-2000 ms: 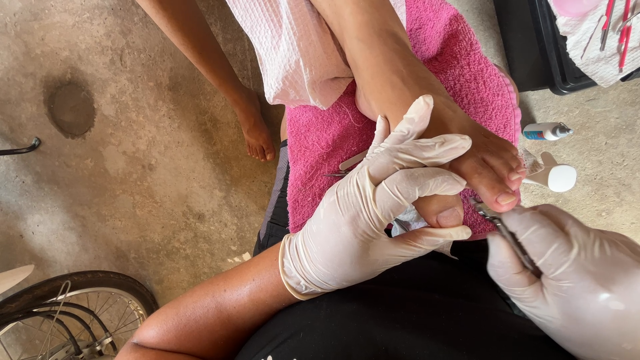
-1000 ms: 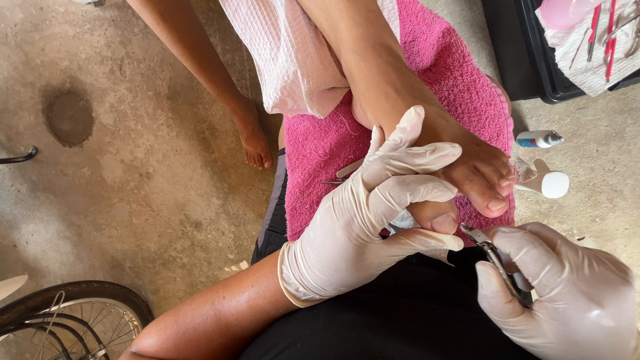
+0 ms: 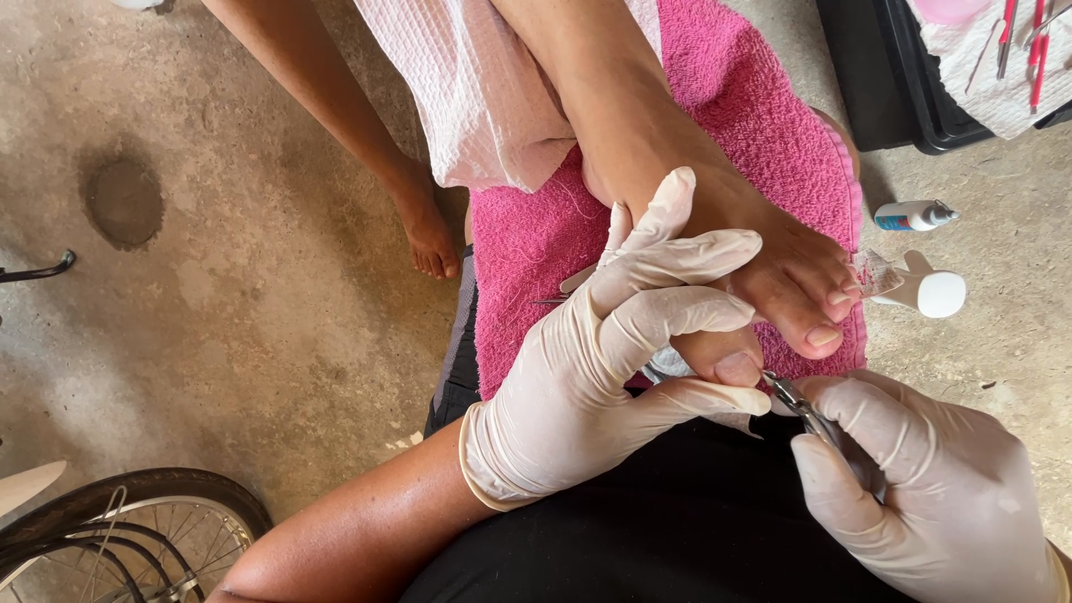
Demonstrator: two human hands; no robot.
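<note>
My left hand [image 3: 586, 360], in a whitish disposable glove, holds the big toe [image 3: 729, 356] of another person's foot [image 3: 695, 180], thumb below and fingers above it. My right hand [image 3: 921, 469], gloved too, is closed around metal cuticle nippers [image 3: 801, 408]; their tips are at the edge of the big toenail. The foot lies over a pink terry towel [image 3: 536, 243]. Part of a thin metal tool [image 3: 550, 301] and a flat pale tool [image 3: 578, 279] show on the towel behind my left hand. A textured whitish cloth [image 3: 477, 100] covers part of the leg.
A black tray [image 3: 896, 92] at the upper right holds paper towel and red-handled tools [image 3: 1038, 71]. A small bottle [image 3: 913, 215] and a white round-ended object [image 3: 940, 294] are beyond the toes. The person's other foot [image 3: 429, 234] rests on the concrete floor; a bicycle wheel [image 3: 243, 502] is lower left.
Two seconds ago the nippers were near the tip of the second toe; they are now at the big toenail. My left hand keeps its hold on the foot.
</note>
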